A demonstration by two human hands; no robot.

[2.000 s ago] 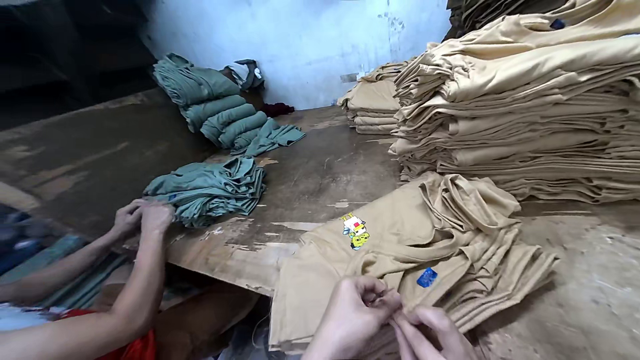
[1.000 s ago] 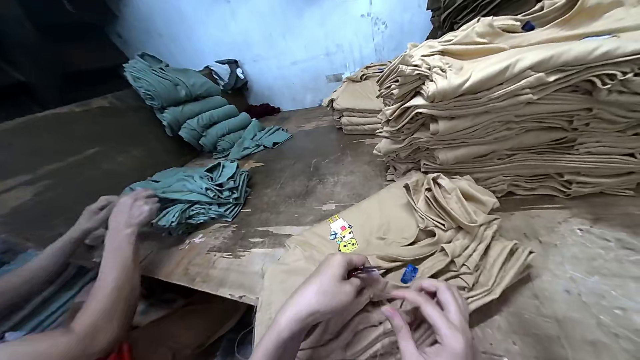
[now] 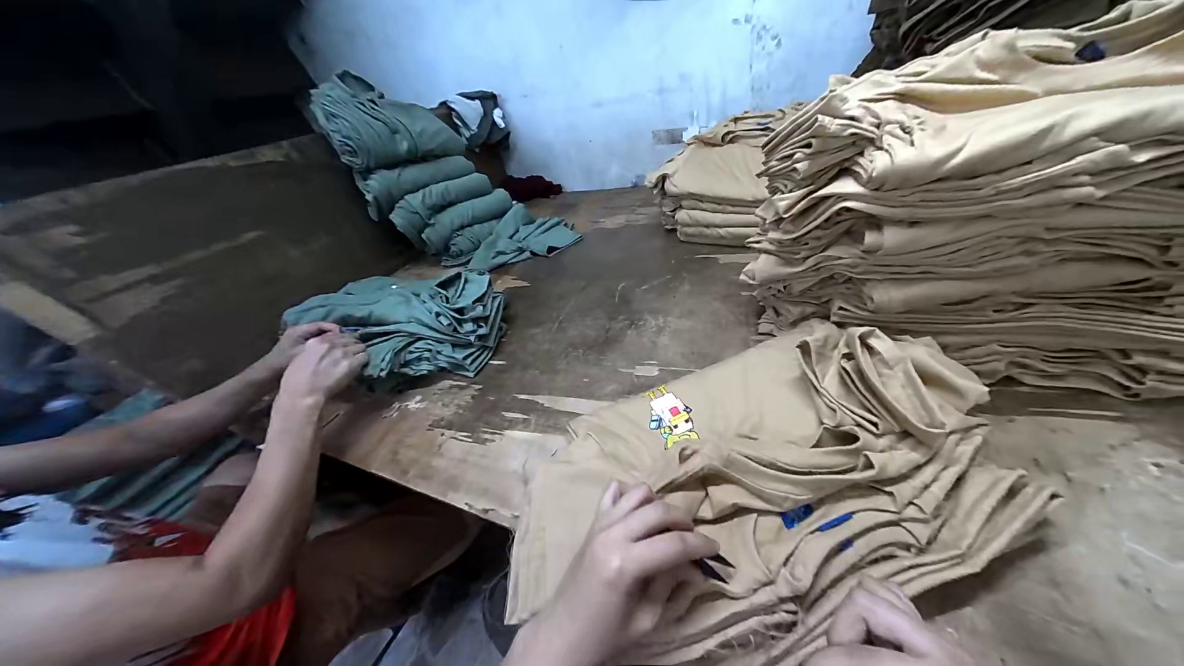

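Observation:
A layered pile of tan garments [image 3: 777, 425] lies before me, with a cartoon print on its upper piece and blue marks along its folds. My left hand [image 3: 624, 564] is over the near side of the pile, fingers curled around a small dark pointed tool [image 3: 714, 566]; only its tip shows. Low in the view, my right hand [image 3: 883, 624] rests with bent fingers at the pile's near edge, to the right of my left hand. The frame's bottom edge cuts it off, and whether it grips cloth is unclear.
A tall stack of tan garments [image 3: 980, 203] stands at the right, a smaller tan stack [image 3: 717, 180] behind. Green rolled cloth [image 3: 444, 199] leans at the back left. A co-worker's hands [image 3: 319, 361] touch a green garment pile [image 3: 416, 319] on the wooden table [image 3: 629, 305].
My hands were close together at the cloth; now they are apart, the right one lower in view. More blue marks show among the tan folds.

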